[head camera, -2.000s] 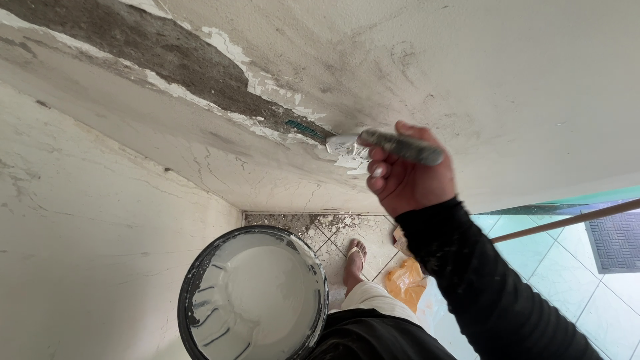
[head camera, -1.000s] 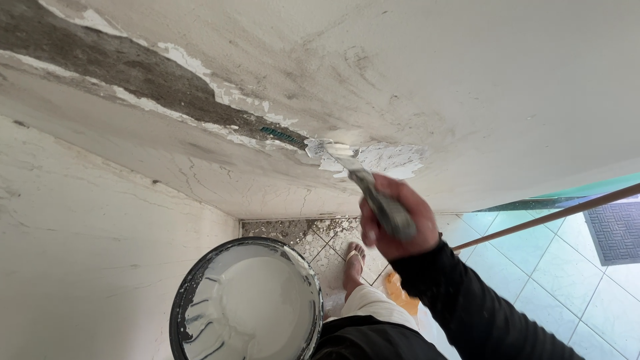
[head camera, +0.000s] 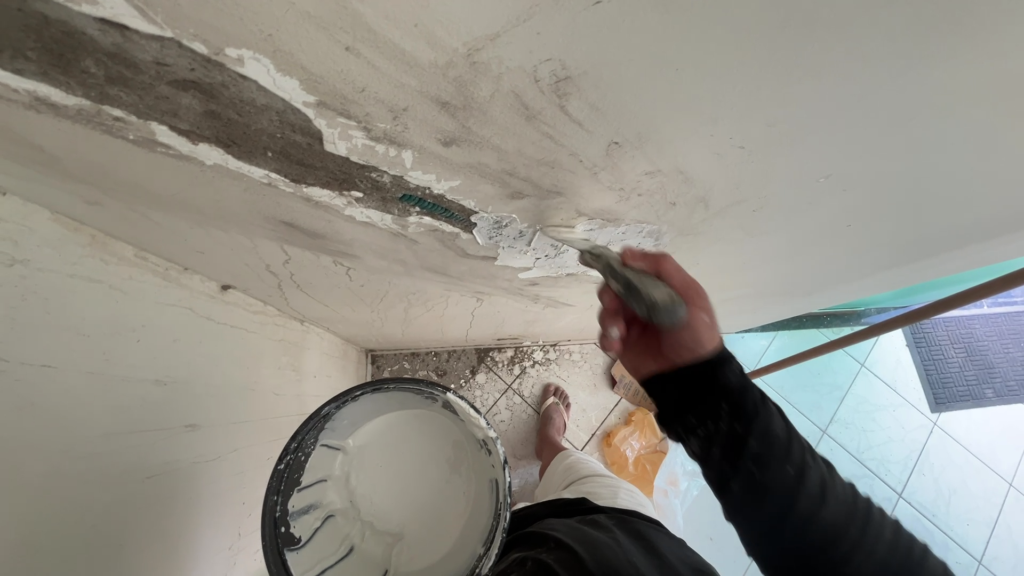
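Observation:
My right hand (head camera: 668, 320) grips the worn handle of a putty knife (head camera: 632, 284). The knife's thin blade lies against wet white filler (head camera: 528, 244) smeared on the wall (head camera: 760, 144). Left of the filler runs a long chipped channel of bare grey mortar (head camera: 216, 104), with a piece of green corrugated conduit (head camera: 436, 210) showing in it. Below, at my body's left side, is a black bucket (head camera: 276, 472) holding smooth white filler (head camera: 424, 472), its inner wall streaked. My left hand is out of view, so its hold on the bucket cannot be seen.
A second wall (head camera: 120, 384) meets the worked wall in a corner at left. Plaster crumbs lie on the floor tiles (head camera: 576, 368) around my sandalled foot (head camera: 554, 412). An orange plastic bag (head camera: 636, 450), a brown pole (head camera: 888, 322) and a grey mat (head camera: 972, 360) are at right.
The filler patch beside the green conduit has spread and now covers more wall. My right hand has moved down from its place two seconds ago, the putty knife still in it.

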